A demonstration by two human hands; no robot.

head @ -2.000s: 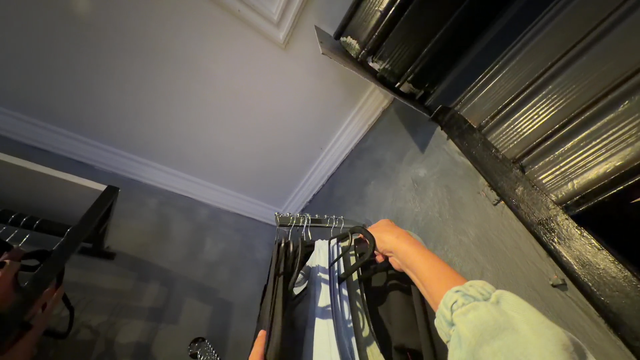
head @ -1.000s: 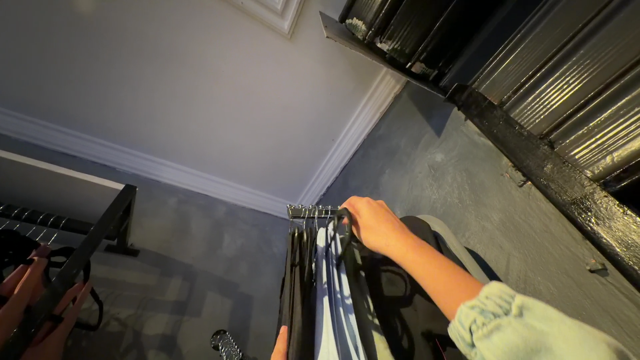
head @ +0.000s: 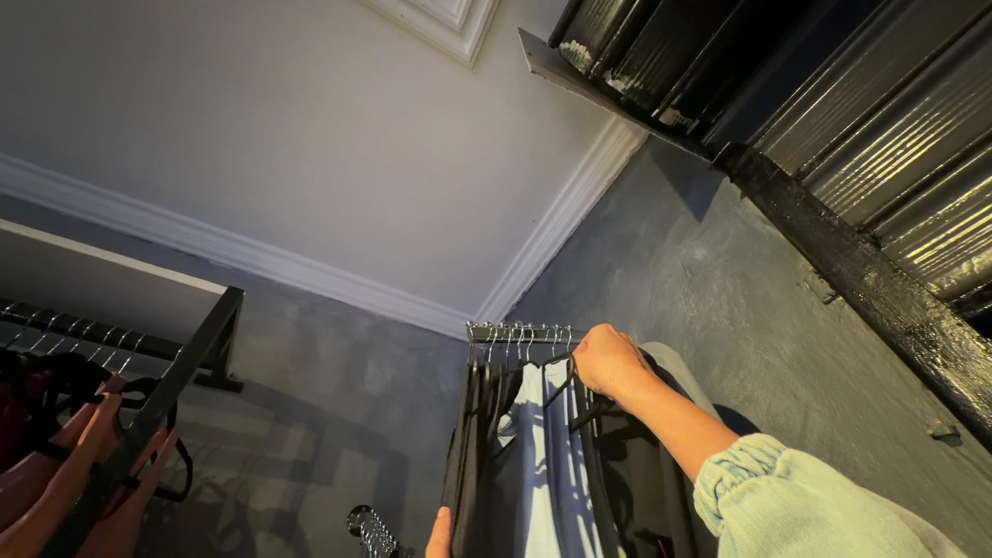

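A short metal clothes rail (head: 500, 334) near the ceiling corner carries several wire-hooked hangers (head: 530, 341) with garments. Among them are dark clothes (head: 473, 449) on the left, light blue garments (head: 539, 457) in the middle and a dark garment (head: 632, 465) on the right. My right hand (head: 608, 360), below a pale denim cuff, is closed at the right part of the rail, at the tops of the hangers; what its fingers grip is hidden. Only a finger of my left hand (head: 439, 533) shows at the bottom edge, against the dark clothes.
At left stands a black metal rack (head: 209, 333) with a white shelf (head: 116, 256) and garments on hangers. A coil of chain-like metal (head: 376, 535) is low on the dark wall. Glossy black corrugated panels (head: 914, 170) and a beam (head: 852, 271) slope across the upper right.
My right hand was on a black hanger in front of the rail two seconds ago; it has moved up against the rail. More of the garments to the right of it now shows.
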